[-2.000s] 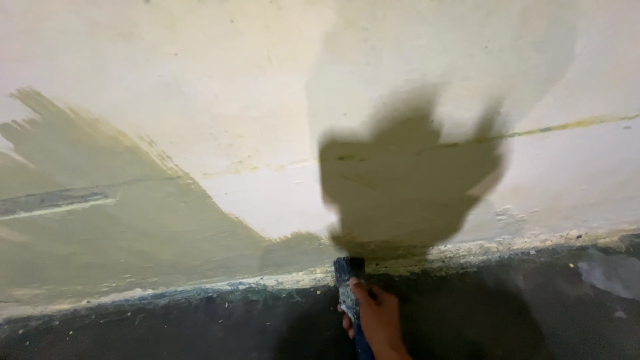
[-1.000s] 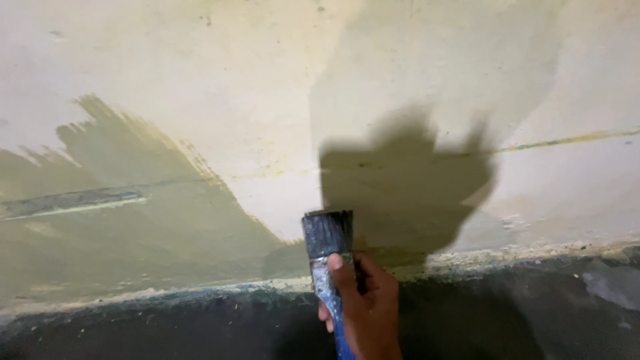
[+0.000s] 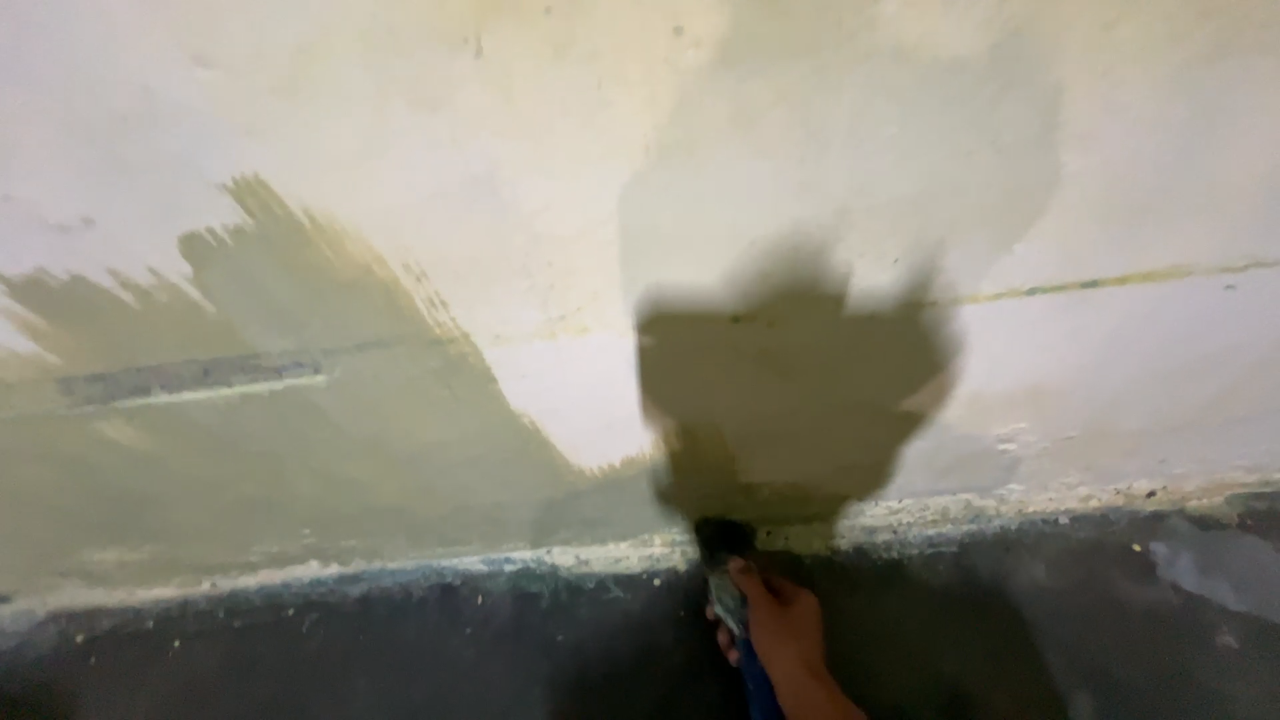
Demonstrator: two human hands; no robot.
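My right hand (image 3: 785, 625), low and right of centre, grips a paintbrush (image 3: 728, 590) with dark bristles, a paint-smeared ferrule and a blue handle. The bristles point up and lie at the foot of the pale wall (image 3: 420, 130), by its lower edge; whether they touch it is hard to tell in the shadow. Wet-looking olive-green paint (image 3: 330, 480) covers the wall's lower left, with ragged brush strokes along its upper border. My left hand is not in view.
A dark floor (image 3: 400, 650) with pale specks runs below the wall. A rough whitish edge (image 3: 300, 575) divides them. A dark shadow (image 3: 800, 390) falls on the wall above the brush. A yellowish line (image 3: 1110, 283) crosses the wall at right.
My right hand and the brush have moved lower since one second ago, when the bristles stood higher on the wall. The grip on the brush stays.
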